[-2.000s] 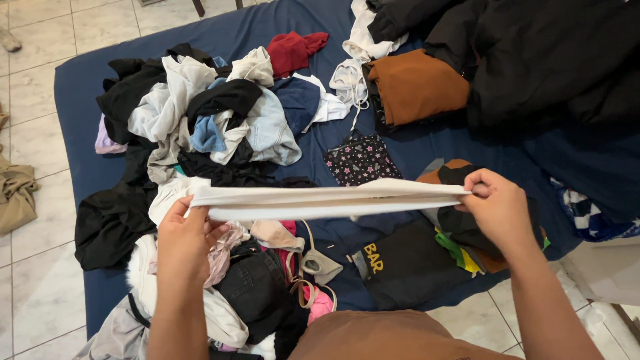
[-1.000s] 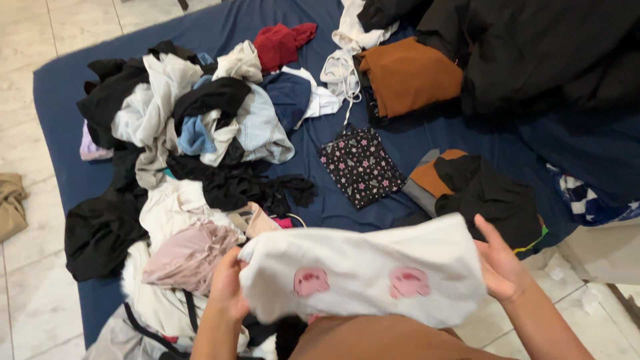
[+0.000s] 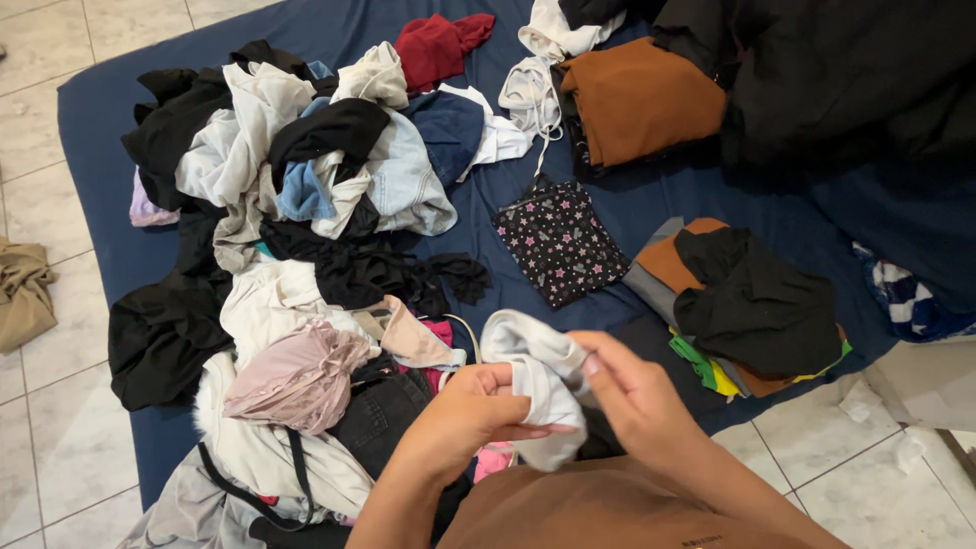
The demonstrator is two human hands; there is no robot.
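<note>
A white cloth garment [image 3: 545,396], bunched and curled over, is between my two hands, close in front of my body. My left hand [image 3: 465,419] grips its lower left part between thumb and fingers. At the upper right edge, my right hand [image 3: 621,381] pinches the fabric. Just left of the hands lie a beige-pink undergarment [image 3: 415,333] and black denim [image 3: 385,412]. A black pouch-like cloth item with pink and white stars [image 3: 563,242] lies beyond them. What print the white garment bears is hidden in its folds.
Mixed clothes [image 3: 252,137] lie heaped on the left of the dark blue bed sheet [image 3: 488,194]. Folded brown cloth [image 3: 648,95] lies at the upper right, near large black garments [image 3: 854,84]. Another stack with black cloth [image 3: 755,305] is to the right. Tan cloth [image 3: 23,293] lies on the floor.
The white garment was stretched flat between my hands, then showed two pink prints; now it is bunched up. My hands have come close together.
</note>
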